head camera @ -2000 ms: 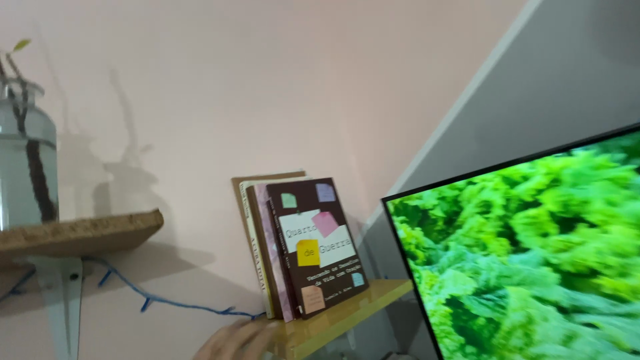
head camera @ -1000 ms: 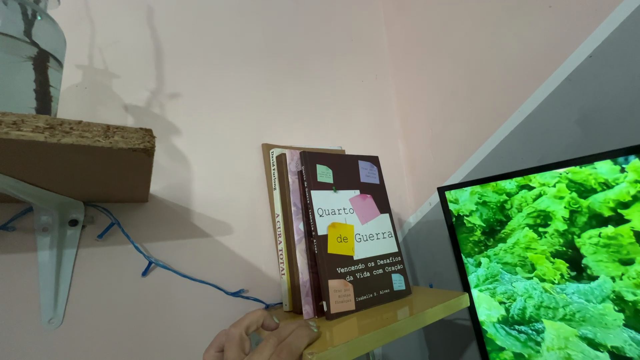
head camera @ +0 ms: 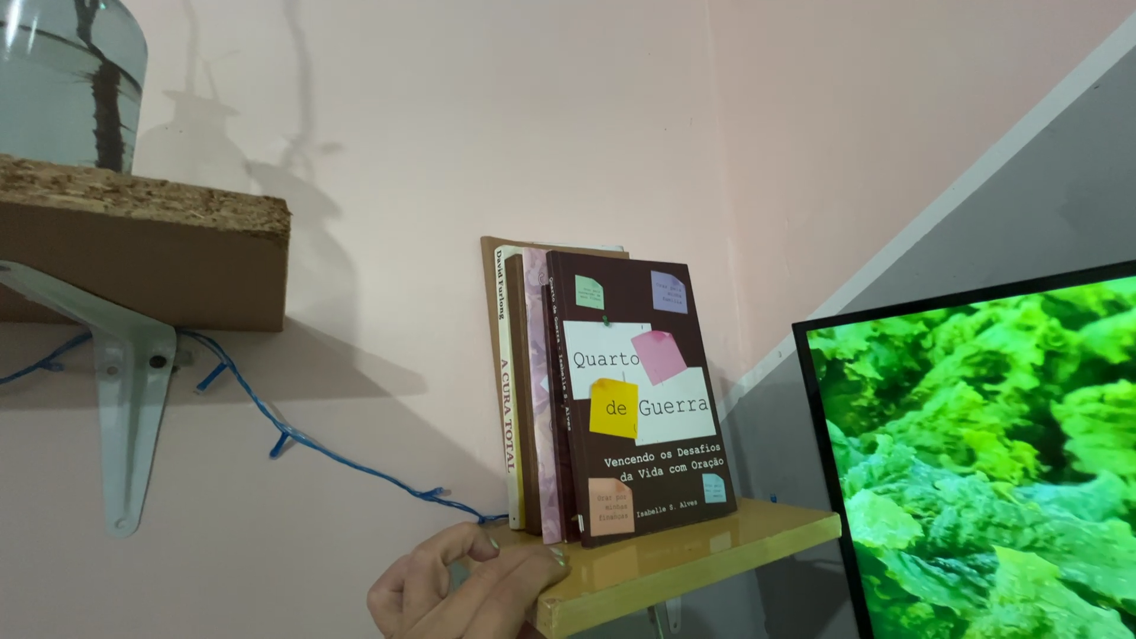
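Note:
My left hand [head camera: 470, 581] is at the bottom, at the left end of a small yellowish shelf [head camera: 692, 568]. Its fingers are bent, with fingertips at the shelf top just below the books' spines; whether they grip anything cannot be made out. Several books stand upright there, leaning slightly on one another. In front is a dark-covered paperback [head camera: 652, 399] with printed coloured notes, next to a lilac-patterned spine [head camera: 543, 399] and a white spine [head camera: 508, 382]. A larger brown cover [head camera: 491, 266] shows behind. My right hand is out of view.
A chipboard shelf [head camera: 142, 257] on a white metal bracket [head camera: 133, 399] holds a glass jar [head camera: 53, 89] of water with a dark stem at upper left. A blue string-light wire [head camera: 328, 453] runs along the wall. A lit screen [head camera: 985, 444] showing leafy greens stands at right.
More of my left hand shows at the shelf's left end than two seconds ago, when it was blurred. The books stand as before. The view has shifted closer.

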